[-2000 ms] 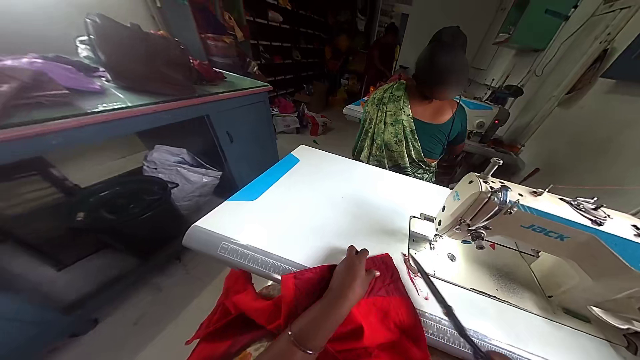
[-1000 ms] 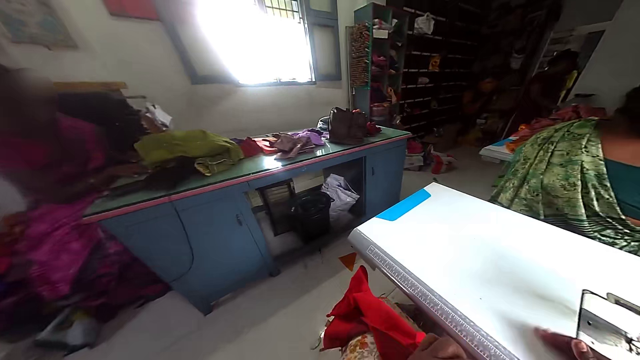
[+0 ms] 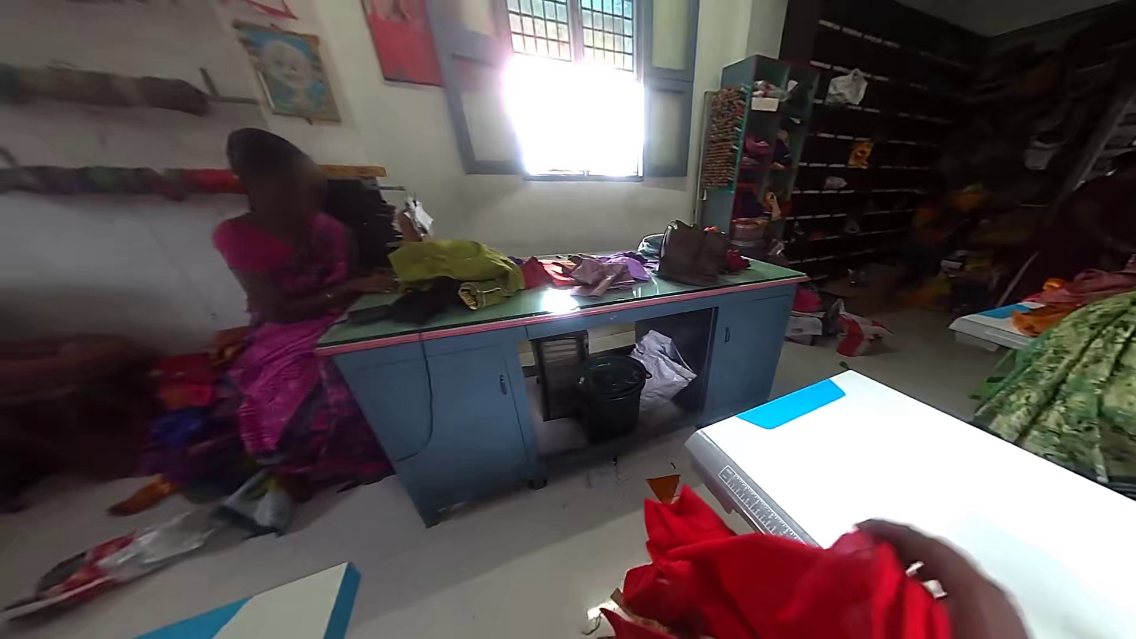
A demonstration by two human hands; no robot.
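A bunched red cloth (image 3: 763, 572) lies across the lower right of the head view, beside the front edge of the white sewing machine table (image 3: 941, 470). My hand at its right, which looks like my right hand (image 3: 963, 577), is curled over the cloth and grips it; this hand is blurred. Pale bits show between the fingers and the cloth. My left hand is not visible; whether it is under the cloth, I cannot tell. Patterned fabric peeks out beneath the red cloth's lower left. A printed ruler scale (image 3: 759, 506) runs along the table's edge.
A blue counter (image 3: 461, 399) with a glass top bears olive cloth (image 3: 457, 266), other fabrics and a dark bag (image 3: 692, 253). A person in pink (image 3: 284, 293) is at its left end. Below stands a black bin (image 3: 612, 390). Green patterned clothing (image 3: 1074, 382) shows at right.
The view has swung far left, so the sewing machine is out of sight. Two seconds ago my left hand pressed the red cloth at the table's edge and my right held a long dark tool.
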